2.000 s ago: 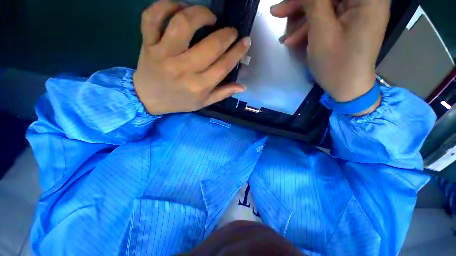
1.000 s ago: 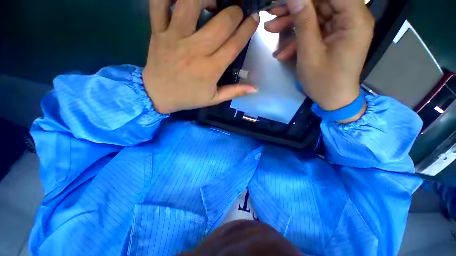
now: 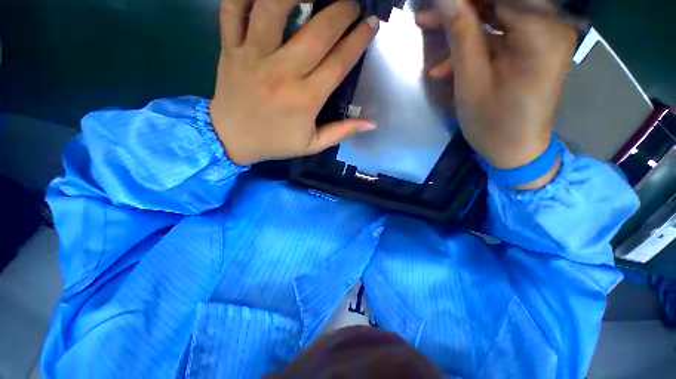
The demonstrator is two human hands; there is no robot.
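The tablet unit (image 3: 441, 175) lies open in its black frame at the top centre, with its far end cut off by the picture's edge. Its battery (image 3: 393, 118) is silver-white and reflects bright light. My left hand (image 3: 282, 89) lies spread over the unit's left side, fingertips near the battery's edge. My right hand (image 3: 508, 81) is above the right side of the battery, blurred, with its fingers bent. A small shiny glint shows at its fingers; I cannot tell if it is the tweezers. A blue wrist strap (image 3: 528, 169) is on my right wrist.
The grey-brown adhesive pad sheet (image 3: 604, 100) lies right of the unit. The red-edged smartphone (image 3: 649, 141) lies beside it at the right edge. A long white box (image 3: 652, 235) is below the phone. The dark green bench mat (image 3: 96, 59) shows at the left.
My left hand moved up over the unit and spread out, then stayed nearly still. My right hand moved left, then back right, away from the bright end of the battery.
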